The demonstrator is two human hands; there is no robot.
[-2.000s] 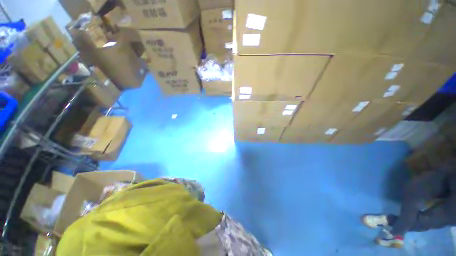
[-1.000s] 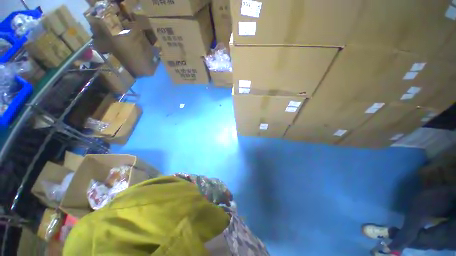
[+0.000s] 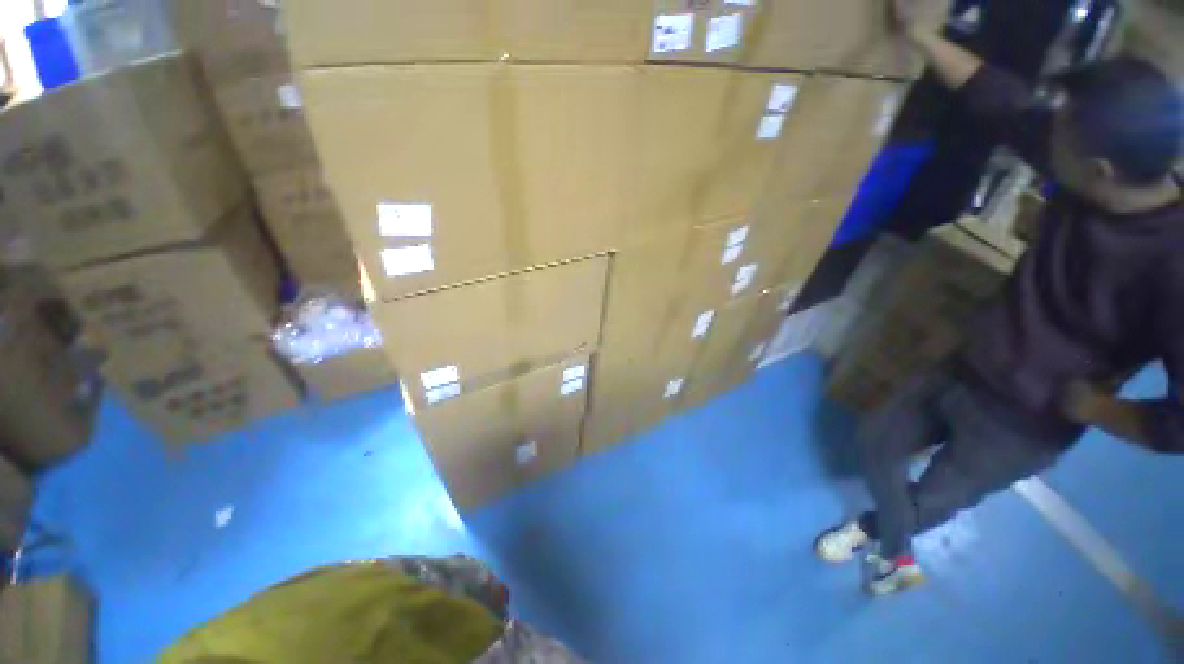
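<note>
Large plain cartons (image 3: 506, 156) stand in a tall stack in front of me. White shipping labels (image 3: 405, 221) sit in pairs near their edges, and darker tape strips run down their faces. Neither of my hands is in view. Only my mustard-green jacket (image 3: 351, 620) and a bit of patterned cloth show at the bottom edge.
A person (image 3: 1039, 298) stands at the right, one hand raised to the top of the stack. Printed cartons (image 3: 162, 344) stand at the left. A plastic-wrapped bundle (image 3: 325, 330) lies beside the stack. More cartons (image 3: 909, 305) are behind the person. The floor (image 3: 675, 545) is glossy blue.
My view has turned right and come closer to the stack. The shelving and open cartons have left the picture. The other person's upper body and raised hand now show.
</note>
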